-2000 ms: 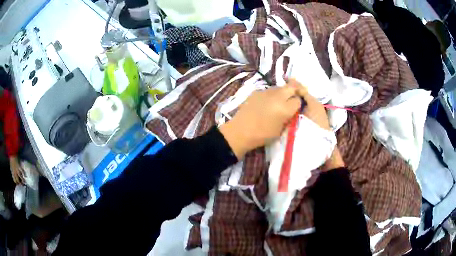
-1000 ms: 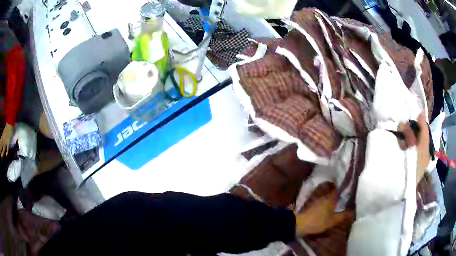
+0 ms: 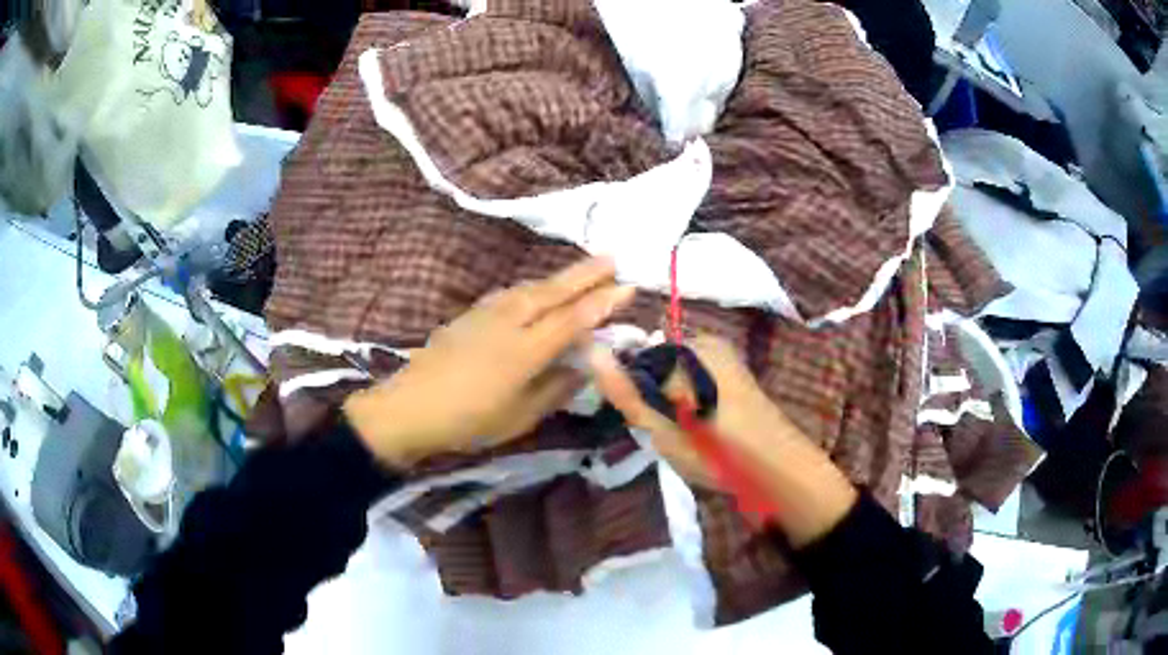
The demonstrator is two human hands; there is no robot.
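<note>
A large bundle of brown checked cloth (image 3: pixel 512 115) with white edge strips and white cloth (image 3: pixel 647 211) fills the middle of the view, gathered near its centre. My left hand (image 3: pixel 480 365) lies palm down over the bundle, fingers reaching towards the gather; its thumb side is hidden. My right hand (image 3: pixel 762 441) is closed around a dark looped thing (image 3: pixel 666 371), possibly black scissor handles; no blade can be made out. A red strip (image 3: pixel 724 467) runs down across my right hand, and a thin red length (image 3: pixel 675 294) lies on the white cloth above it.
At left stand a grey machine part (image 3: pixel 90 480), a white cup-like thing (image 3: pixel 147 473) and a bright green item (image 3: pixel 173 384). An off-white bag with a cartoon bear (image 3: pixel 160 102) is at upper left. Grey-white cloth pieces (image 3: pixel 1050 230) lie at right. White table (image 3: pixel 384 595) shows below the bundle.
The bundle now faces me more squarely and its folds have shifted. My hands were together at the tie, then apart, and are now close together again. The camera view has swung.
</note>
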